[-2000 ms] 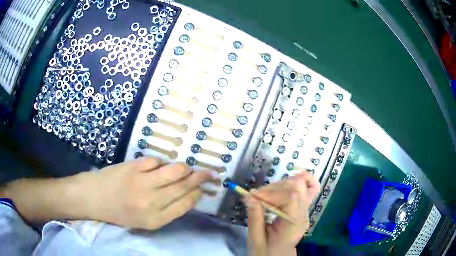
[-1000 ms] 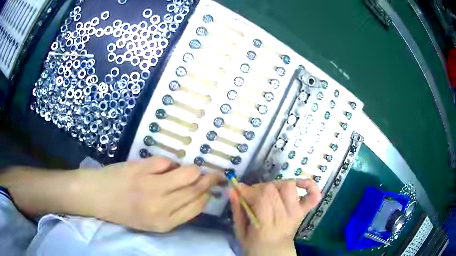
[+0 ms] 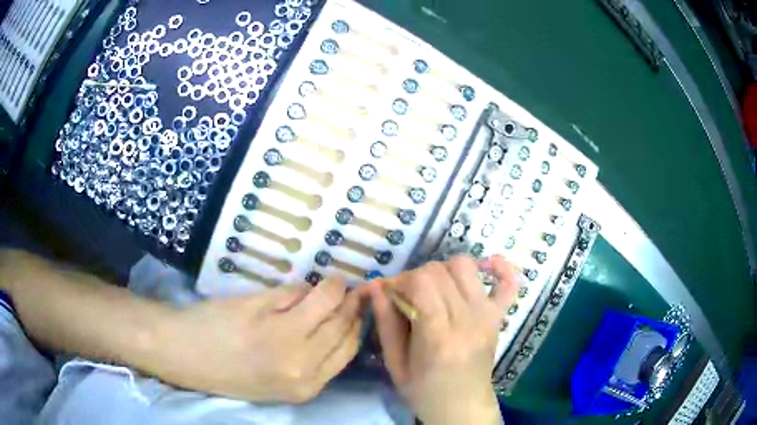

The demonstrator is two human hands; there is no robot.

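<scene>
The slotted white tray [image 3: 349, 133] lies in front of me with rows of dumbbell-shaped slots and round dark-centred parts in them. My right hand [image 3: 444, 324] is closed around a small brush [image 3: 404, 305] with a yellow handle. The brush's blue end shows at the tray's near edge, beside a slot. My bare left hand [image 3: 266, 336] is over the near edge, its fingertips close together at the brush's blue end. Whether the left fingers hold a part is hidden. A metal bar fixture [image 3: 477, 192] lies across the tray, partly under my right hand.
A dark tray [image 3: 168, 70] with many loose silvery rings is at left. A second bar fixture [image 3: 548, 307] lies along the right edge. A blue bin [image 3: 610, 365] with a round pot is at lower right. The green conveyor [image 3: 531, 58] runs behind, carrying another bar.
The view has shifted slightly. Compared with earlier frames, my hands are closer together, and the brush is now more covered by my right hand. Another bar shows more fully on the conveyor.
</scene>
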